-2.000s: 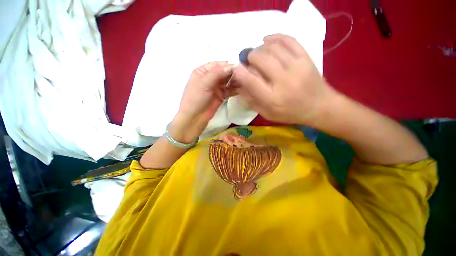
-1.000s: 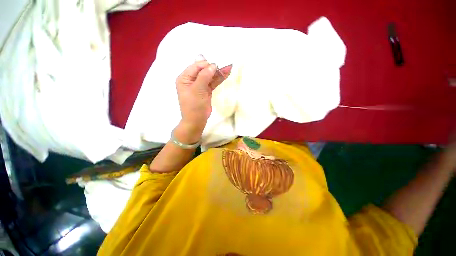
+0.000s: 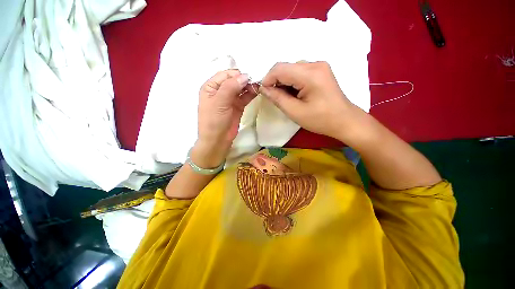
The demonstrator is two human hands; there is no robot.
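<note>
A white garment piece (image 3: 316,42) lies spread over the red table under both hands. My left hand (image 3: 219,104) pinches a bit of the cloth at its fingertips, with a tiny shiny dot there. My right hand (image 3: 310,96) meets it from the right, thumb and forefinger closed on a tiny thin glint that looks like a needle, mostly hidden. A white thread (image 3: 411,86) forms a loop on the red cloth to the right of the garment.
A large crumpled white garment pile (image 3: 62,96) lies at the left. Dark thread snips (image 3: 432,23) lie at upper right on the red table (image 3: 452,96). Pale thread scraps (image 3: 506,59) lie near the right edge. Dark equipment stands at lower left.
My right hand was stretched far to the lower right, pulling the thread straight, and is now back at my left fingertips. The thread now lies in a slack loop.
</note>
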